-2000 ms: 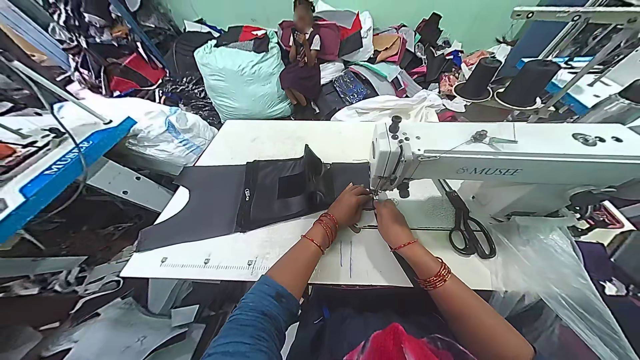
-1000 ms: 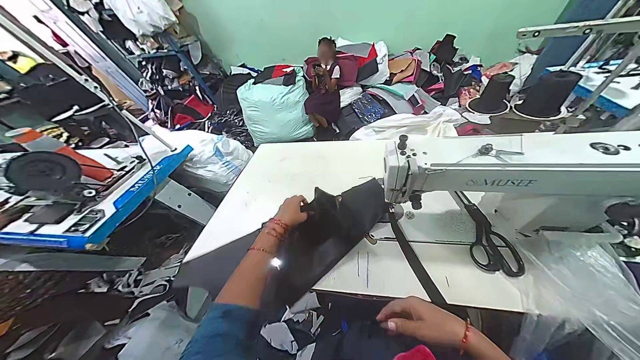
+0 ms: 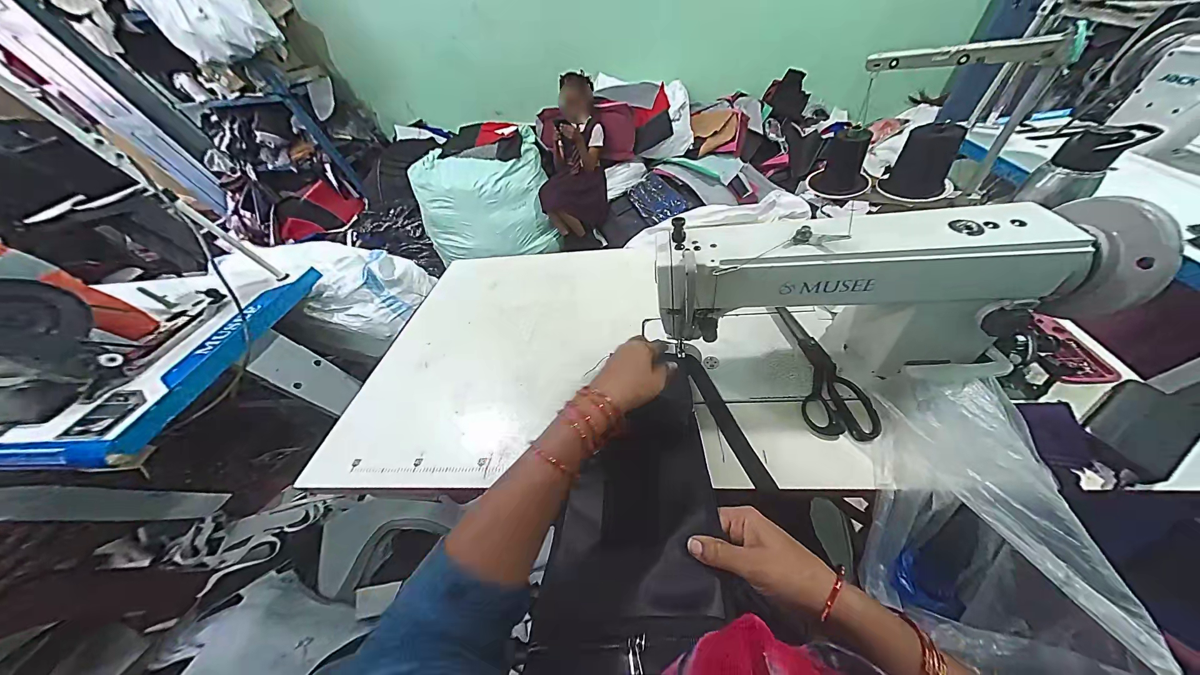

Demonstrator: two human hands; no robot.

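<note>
A black fabric panel (image 3: 642,506) runs from the needle area of a white industrial sewing machine (image 3: 881,253) down over the table's front edge. My left hand (image 3: 637,373) grips the panel's top end just left of the presser foot; its fingertips are partly hidden. Lower down, my right hand (image 3: 750,553) holds the panel's right edge between thumb and fingers, in front of the table. A black binding strip (image 3: 727,422) slants from the needle area to the table's front edge, right of the panel. Black-handled scissors (image 3: 834,398) lie on the machine bed, handles toward me.
The white tabletop (image 3: 422,375) extends left, with ruler marks near its front edge. Clear plastic sheeting (image 3: 984,487) hangs at the right. Black thread cones (image 3: 923,159) stand behind the machine. A person (image 3: 574,169) sits by a pale green sack (image 3: 483,202). Another machine table (image 3: 202,366) is at left.
The black panel has swung from lying leftward across the table to hanging over its front edge. My left hand has moved to the presser foot, and my right hand has taken hold of the panel.
</note>
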